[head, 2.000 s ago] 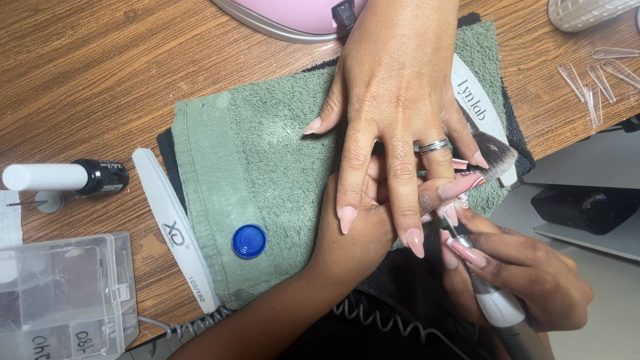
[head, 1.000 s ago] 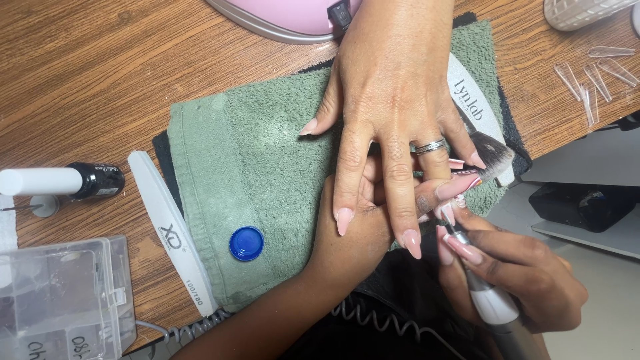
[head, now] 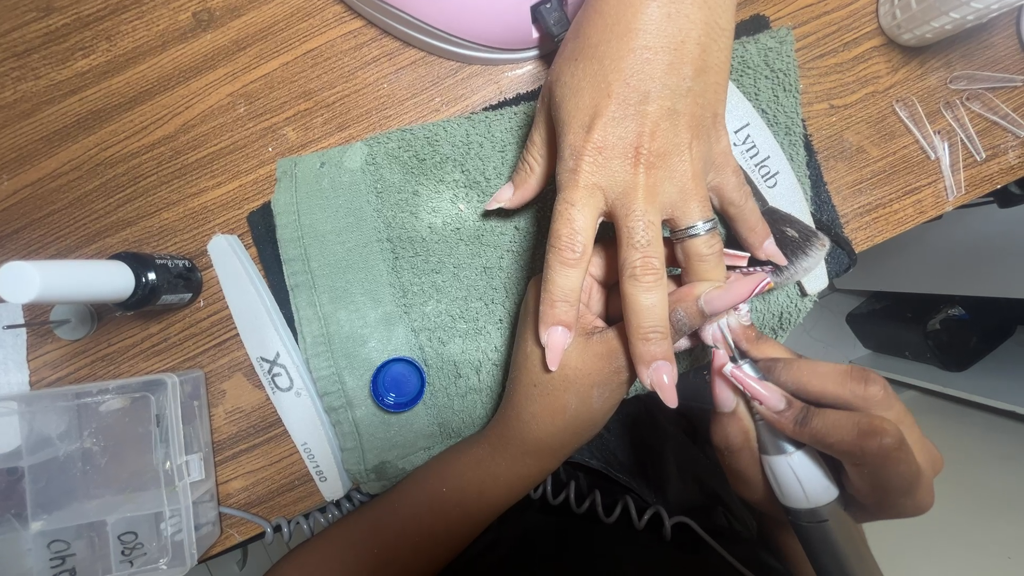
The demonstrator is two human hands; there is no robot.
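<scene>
From above, another person's hand [head: 632, 168], with pink nails and a ring [head: 694, 230], reaches over a green towel [head: 432, 232]. My left hand [head: 568, 360] lies beneath it, its thumb closed on the ringed finger. My right hand [head: 840, 424] grips an electric nail drill [head: 798, 476], its metal tip close to the nails by my left thumb. The exact contact point is hidden. A soft dust brush [head: 800, 244] sticks out beside my left thumb tip; what holds its handle is hard to see. A white nail file [head: 760, 152] lies partly under the other person's hand.
A blue cap [head: 398, 384] sits on the towel. Left of it are another nail file [head: 276, 364], a polish bottle [head: 160, 282] and a clear plastic case [head: 104, 472]. A pink device [head: 472, 24] stands at the top. Clear nail tips [head: 916, 124] lie at right; a coiled cord [head: 592, 500] hangs below.
</scene>
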